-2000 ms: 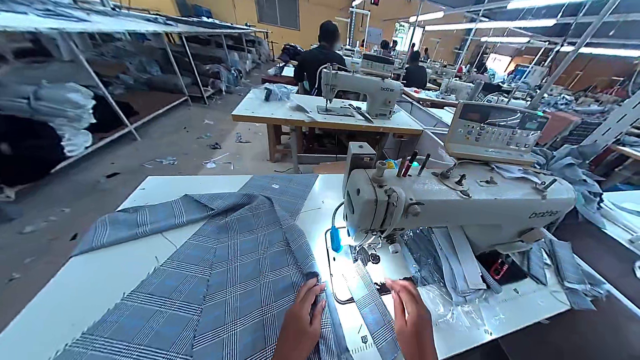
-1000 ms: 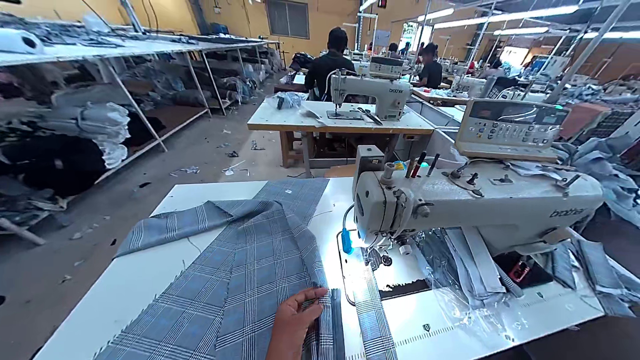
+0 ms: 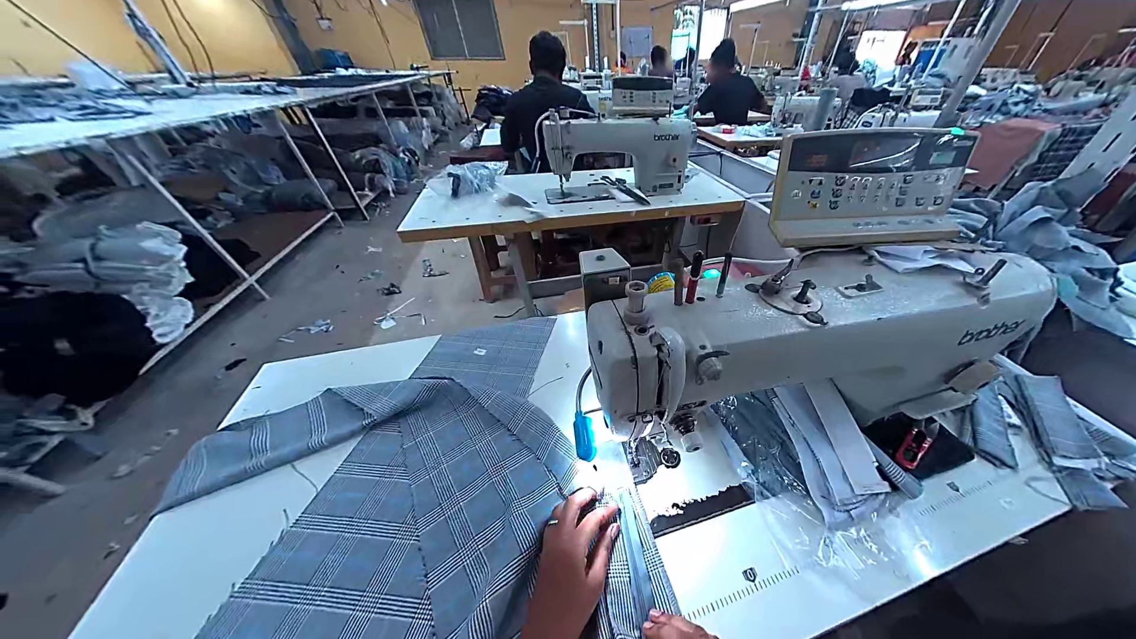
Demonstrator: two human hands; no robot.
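A large piece of grey-blue plaid fabric (image 3: 426, 506) lies over the left of the white sewing table. My left hand (image 3: 575, 555) rests on its right edge, fingertips pressed on the cloth just in front of the sewing machine's presser foot (image 3: 648, 457). A narrow plaid strip (image 3: 641, 555) runs from near the foot toward me, alongside the larger piece. At the bottom edge, my right hand (image 3: 674, 627) touches the strip's lower end; most of this hand is out of frame. The industrial sewing machine (image 3: 816, 328) stands to the right, its lamp lighting the needle area.
Plastic wrap (image 3: 825, 532) and cut fabric pieces (image 3: 830, 444) lie under the machine arm, near a small red tool (image 3: 914, 446). A control panel (image 3: 874, 186) stands above. Ahead is another sewing table (image 3: 568, 213); people sit beyond. Shelves (image 3: 222, 240) with bundles line the left.
My left hand stays at the fabric's edge. The right hand, on the strip two seconds ago and out of view one second ago, is back at the bottom edge.
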